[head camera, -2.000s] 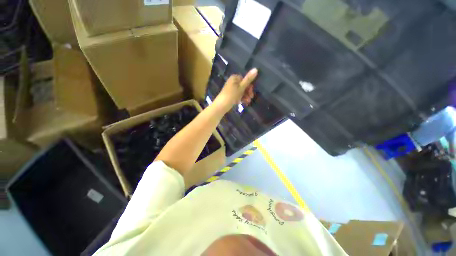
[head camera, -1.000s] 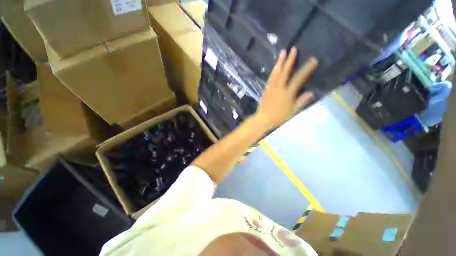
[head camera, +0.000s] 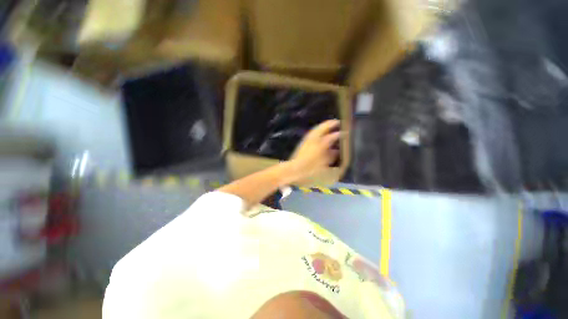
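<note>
My left hand reaches over the right side of an open brown carton in front of me. The carton holds many dark glossy small parts. The hand is blurred and its fingers look partly bent near the carton's right wall. Whether the fingers hold a part is hidden. My right hand is not in view.
A black open crate stands left of the carton. Stacked black crates with labels and shiny film stand to the right. Brown cartons stand behind. Yellow-black tape marks the grey floor in front.
My left hand has left the side of the black crate stack and moved left and down to the open carton. The view has turned left, and the carton now lies near the middle.
</note>
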